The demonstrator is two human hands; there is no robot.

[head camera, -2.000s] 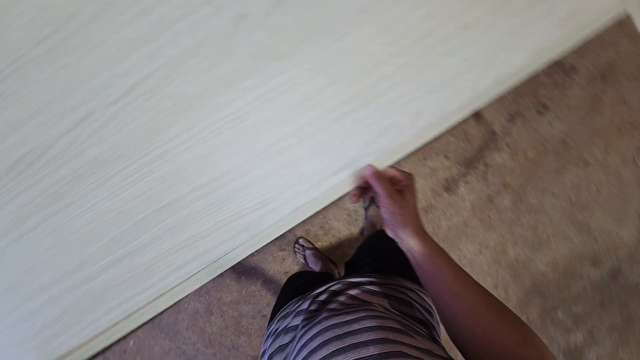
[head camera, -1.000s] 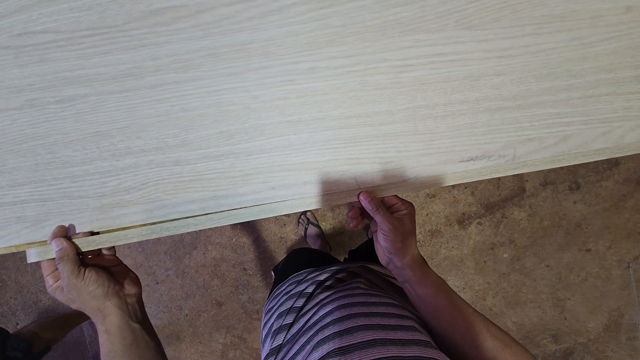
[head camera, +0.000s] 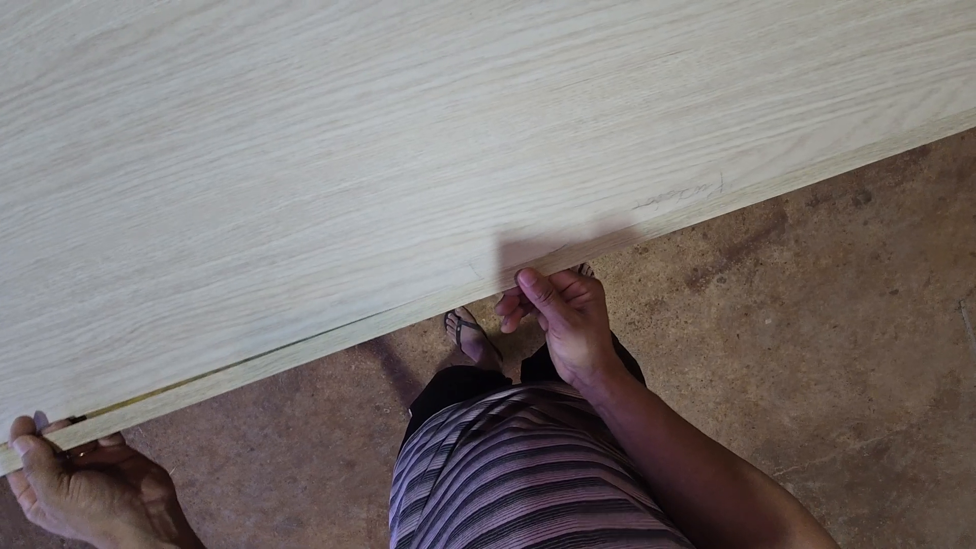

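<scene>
A large wood-grain panel point(head camera: 381, 152) in pale tones fills the upper part of the head view. Along its near edge runs a narrow edge-banding strip point(head camera: 267, 374) of matching grain, standing slightly away from the panel toward the left and lying against it toward the right. My left hand point(head camera: 91, 480), at the lower left, grips the strip between thumb and fingers; a small dark item shows by its fingertips, too hidden to name. My right hand point(head camera: 560, 313) pinches the strip at the panel's edge near the middle.
Below the panel's edge lies a stained brown concrete floor point(head camera: 801, 343). My foot in a flip-flop point(head camera: 465, 332) stands under the edge, with part of the other beside my right hand. Faint pencil marks point(head camera: 686, 194) show on the panel near its edge.
My left hand, out of view two seconds ago, came in holding the strip and remains on it. My right hand stays at the panel's edge. The view has tilted.
</scene>
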